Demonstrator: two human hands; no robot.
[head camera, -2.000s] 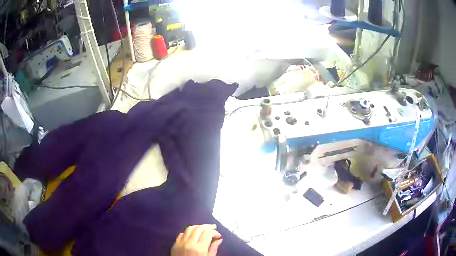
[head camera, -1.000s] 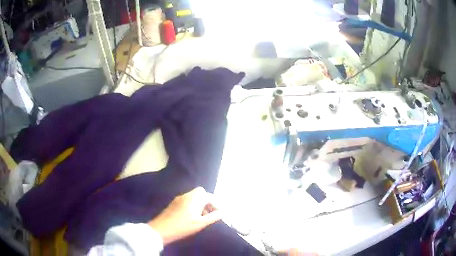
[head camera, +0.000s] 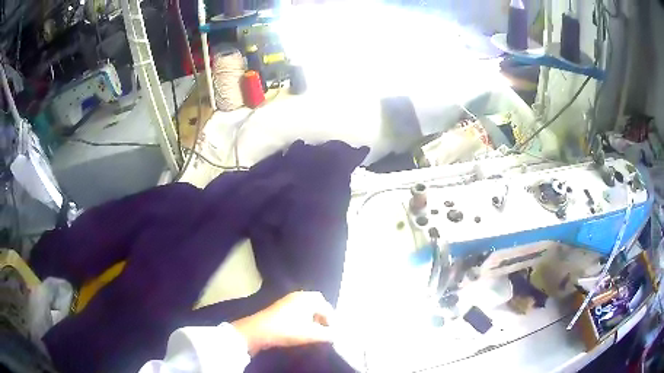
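Observation:
A large dark purple garment piece (head camera: 291, 218) lies spread left of the sewing machine, with an opening in it that shows a pale surface. My left hand (head camera: 287, 320) comes in from the bottom, in a white sleeve, and lies on the garment near its right edge. Its fingers look bent, but glare hides the fingertips, so a grip on the cloth cannot be told. My right hand is not in view. The white and blue sewing machine (head camera: 510, 211) stands to the right, its needle area partly washed out by bright light.
A dark rectangular pad (head camera: 477, 319) lies on the machine bed. An open tool box (head camera: 619, 299) sits at the right end, with a white strip (head camera: 610, 266) hanging beside it. Red (head camera: 253, 89) and cream (head camera: 229, 80) thread cones stand at the back left. Yellow material (head camera: 100, 285) shows under the garment.
The view has tilted up, so things sit lower. My left hand has come further in since the first frame and stays by the garment's edge. A blurred hand at the bottom edge is gone.

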